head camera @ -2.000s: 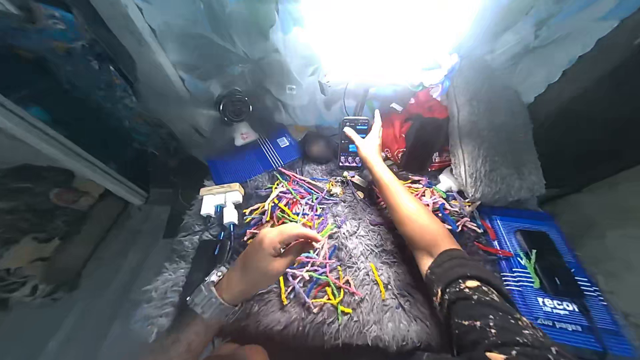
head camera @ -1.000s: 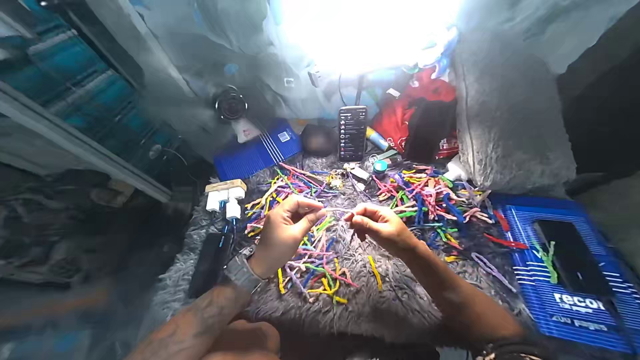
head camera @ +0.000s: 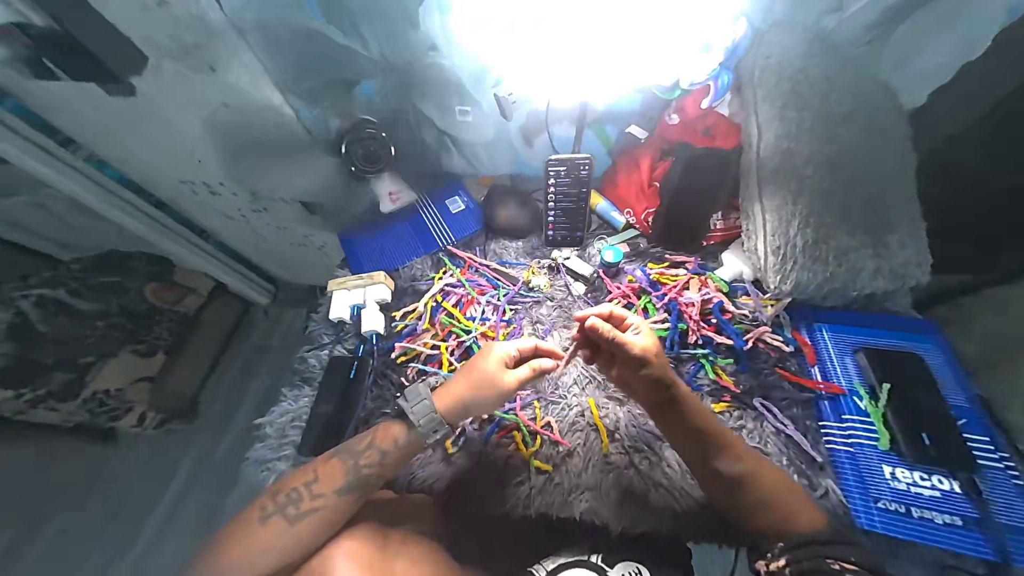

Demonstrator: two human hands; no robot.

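Note:
A short pale pink fuzzy stem, like a pipe cleaner [head camera: 570, 357], spans the gap between my hands. My left hand [head camera: 506, 374] pinches its lower end between thumb and fingertips. The upper end is in the curled fingers of my right hand [head camera: 620, 346], which partly hide it. Many colored fuzzy stems [head camera: 456, 320] lie heaped behind my left hand, and another heap [head camera: 696, 308] is behind and right of my right hand. A single yellow stem [head camera: 598, 426] rests on the gray furry cloth [head camera: 632, 472] below my hands.
At the back stand a lit phone [head camera: 568, 200], a small turquoise-lidded jar [head camera: 611, 256] and a red bag [head camera: 672, 168]. Left are plugged-in white adapters [head camera: 372, 318] and a black box [head camera: 332, 408]. Right, a blue notebook [head camera: 860, 480] bears a dark phone [head camera: 916, 408] and a green stem piece [head camera: 876, 412].
My right hand was at the standing phone two seconds ago; it has come back beside my left hand. Both hands hold the pale pink stem now.

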